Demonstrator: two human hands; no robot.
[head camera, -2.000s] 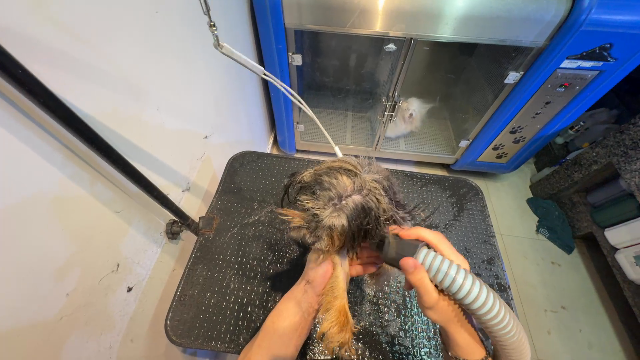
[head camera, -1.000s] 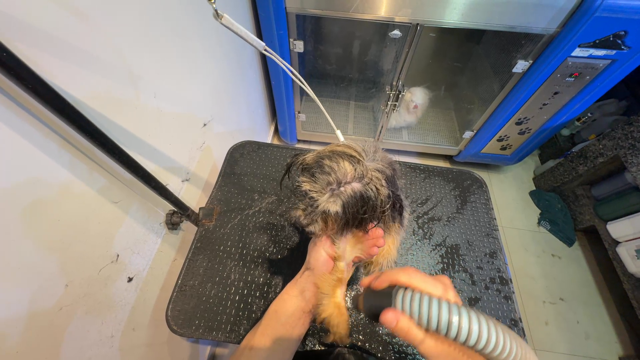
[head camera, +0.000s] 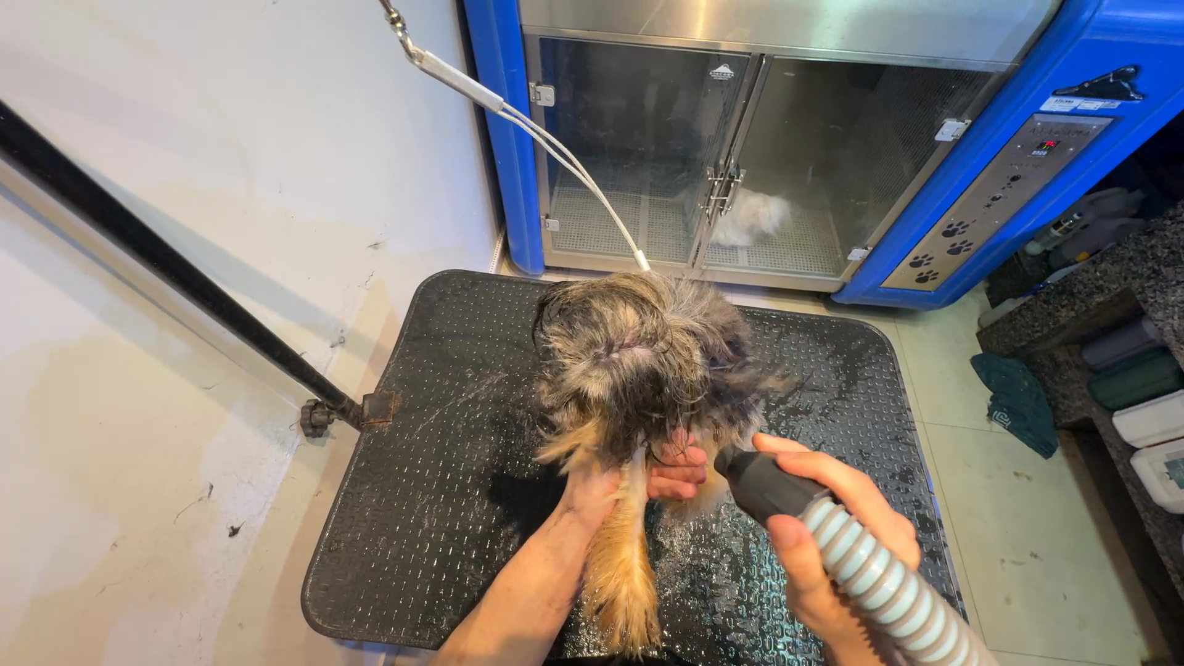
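A wet, shaggy dog (head camera: 638, 361) with dark and tan fur is on the black textured rubber top of a grooming table (head camera: 416, 444). My left hand (head camera: 638, 476) is closed around the upper part of its tan foreleg (head camera: 624, 573), with the fingers showing behind the leg under the head. In my right hand (head camera: 842, 518) is the black nozzle (head camera: 763, 481) of a ribbed dryer hose (head camera: 888, 592), its tip close to the fur at the dog's chest. A white grooming loop (head camera: 583, 176) runs down to behind the dog's head.
A black grooming arm (head camera: 176, 259) is clamped to the table's left edge, beside the wall. Beyond the table stands a blue and steel drying cabinet (head camera: 513, 185) with a white fluffy animal (head camera: 751, 218) inside. At the right, a dark cloth (head camera: 1016, 398) lies on the floor near stone shelving (head camera: 1101, 259).
My right hand has brought the nozzle back up toward the dog's chest from its lower position one second ago. My left hand stays at the foreleg.
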